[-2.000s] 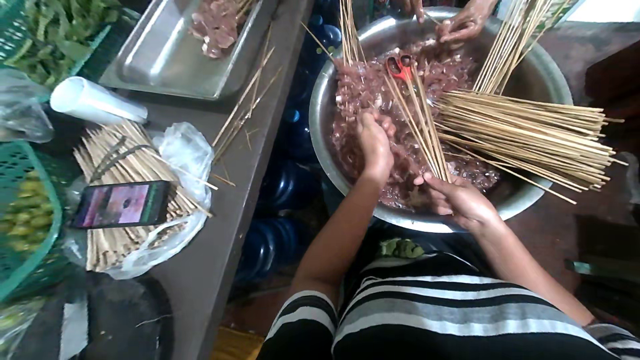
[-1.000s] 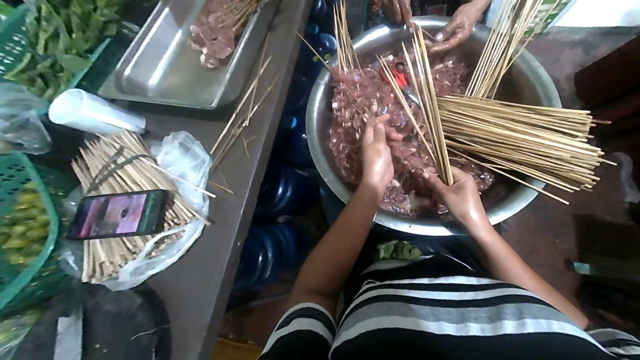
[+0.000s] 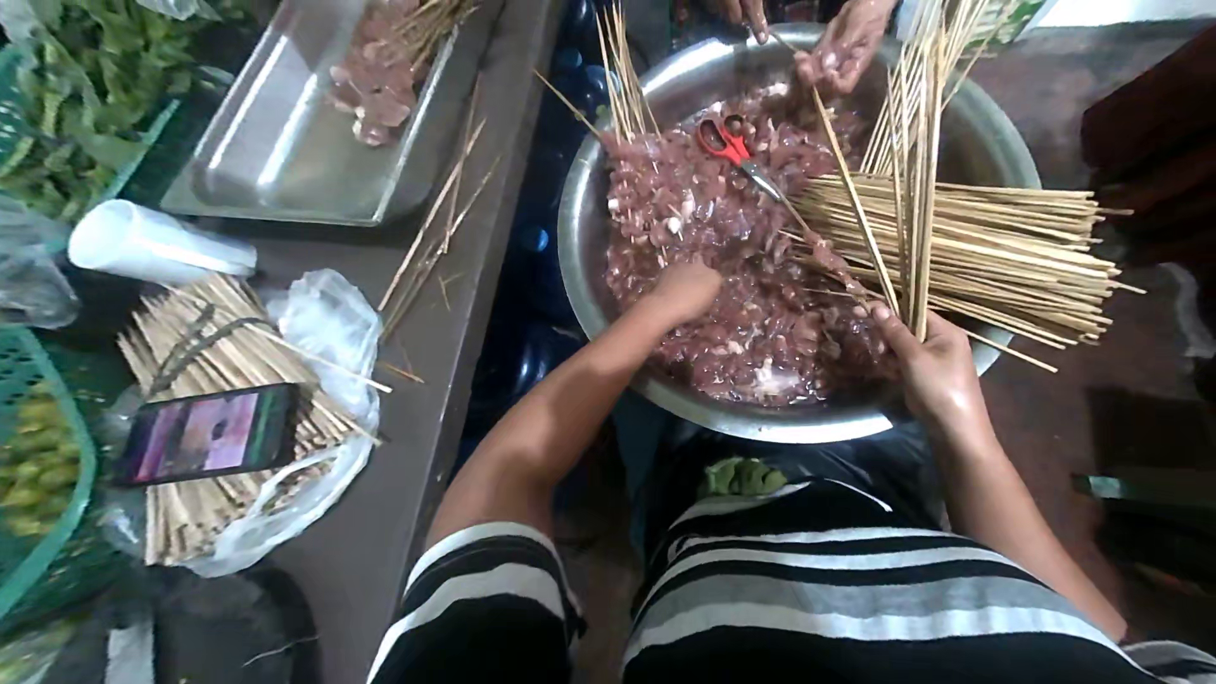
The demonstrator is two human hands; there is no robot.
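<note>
A wide metal basin (image 3: 589, 275) holds cut raw meat (image 3: 703, 204). My left hand (image 3: 689, 290) is down in the meat, its fingers hidden, so what it touches or grips cannot be told. At the basin's right side, my right hand (image 3: 926, 356) grips several upright bamboo skewers (image 3: 920, 209). A skewer threaded with meat (image 3: 831, 261) slants up-left from near its fingertips. Red-handled scissors (image 3: 736, 152) rest on the meat. A thick pile of skewers (image 3: 1007, 252) lies over the right rim, and more skewers (image 3: 624, 81) stand at the upper left.
Another person's hands (image 3: 845, 43) work at the far rim. On the table (image 3: 427, 380) at left are a steel tray (image 3: 285, 204) with meat, a white cup (image 3: 157, 242), a phone (image 3: 209, 432) on bundled skewers (image 3: 180, 522), a plastic bag (image 3: 332, 313) and green baskets (image 3: 71, 494).
My left hand has gone down into the meat. The skewers in my right hand now stand more upright and farther right, and the scissors on the meat are more exposed.
</note>
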